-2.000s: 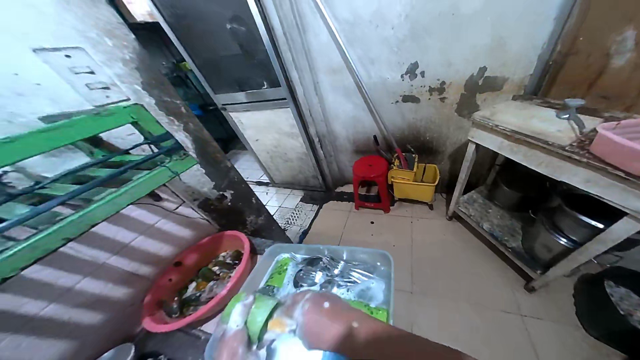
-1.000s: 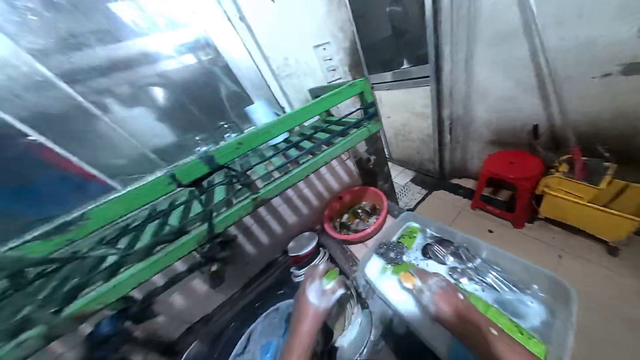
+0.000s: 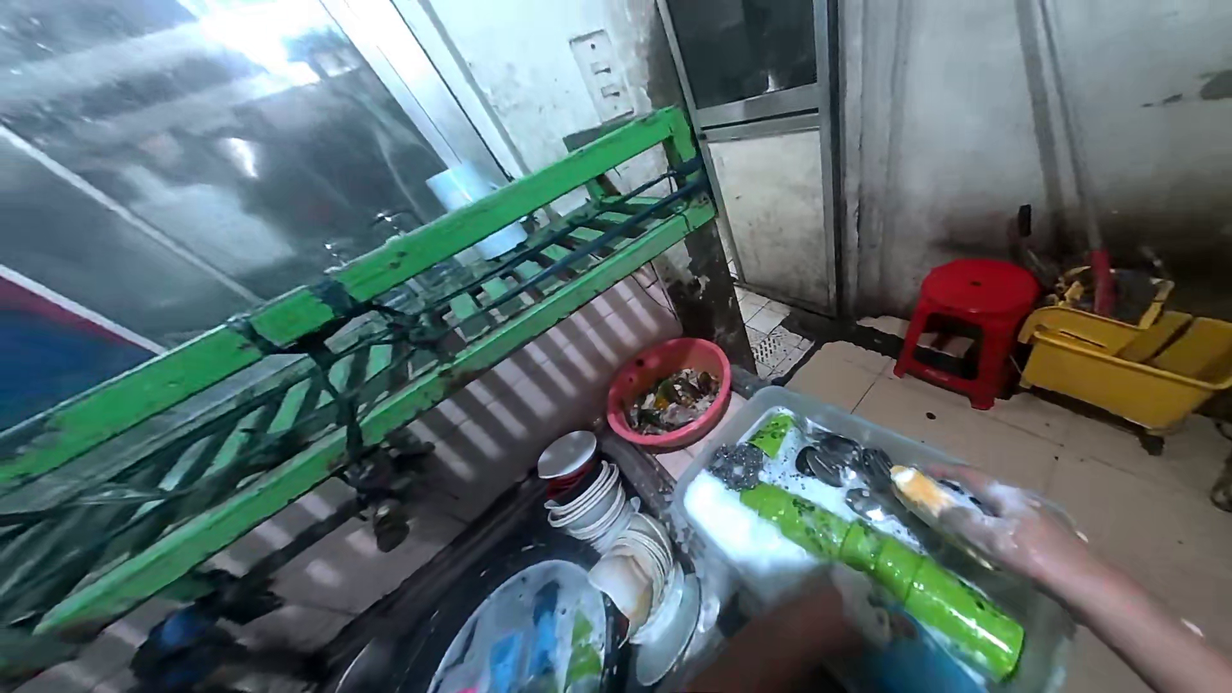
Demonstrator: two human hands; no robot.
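My right hand (image 3: 1001,525) is soapy and closed around a yellowish sponge (image 3: 922,491) over the right side of a clear plastic tub (image 3: 895,428). Beneath it in the suds lie metal spoons (image 3: 833,460) and other cutlery. A row of nested green cups (image 3: 885,558) runs diagonally across the tub, and one more green cup (image 3: 772,435) is near its far corner, beside a dark mesh scourer (image 3: 736,466). My left hand (image 3: 852,602) is a blur low over the tub's near side, close to the green cups; its fingers and any hold are hidden.
Left of the tub are stacked white bowls (image 3: 592,500), plates (image 3: 669,626) and a round basin (image 3: 520,577) with blue and green items in water. Beyond stands a red basin (image 3: 616,385) of scraps. A green rack (image 3: 404,260), red stool (image 3: 977,289) and yellow mop bucket (image 3: 1116,375) surround the area.
The view has swung left since the first frame. My left hand has moved right, from over the stacked dishes to the tub. My right hand remains over the tub.
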